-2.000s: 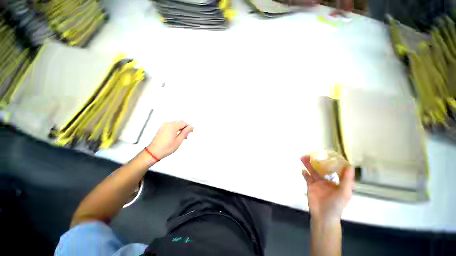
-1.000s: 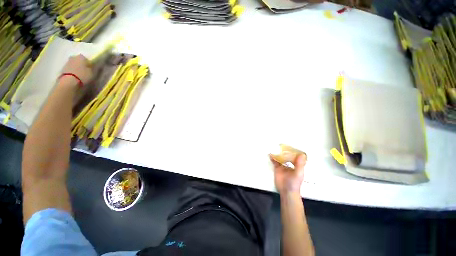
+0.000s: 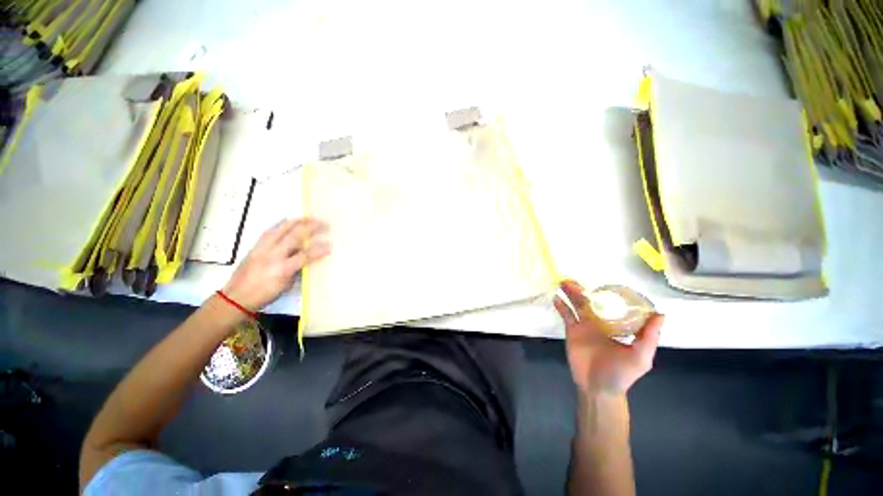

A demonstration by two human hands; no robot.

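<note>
A bag panel (image 3: 416, 242) with yellow edge binding lies flat at the table's front edge, whitened by glare. Two grey tabs (image 3: 336, 148) are at its far edge. A binding tail (image 3: 301, 344) sticks out at its lower left corner. My left hand (image 3: 284, 260) rests on the panel's left edge, fingers spread; I see no grip. My right hand (image 3: 608, 334) holds the glue bottle (image 3: 620, 306), amber liquid inside, pale nozzle pointing left, at the panel's lower right corner.
A stack of panels with yellow edges (image 3: 160, 184) stands at the left, beside a white board (image 3: 225, 208). Another panel stack (image 3: 741, 194) lies at the right, with more piles at both far corners. A scrap bucket (image 3: 235, 360) is on the floor at left.
A panel now lies in front of me. My left hand has moved right from the left stack to the panel's left edge. My right hand has moved slightly right with the bottle.
</note>
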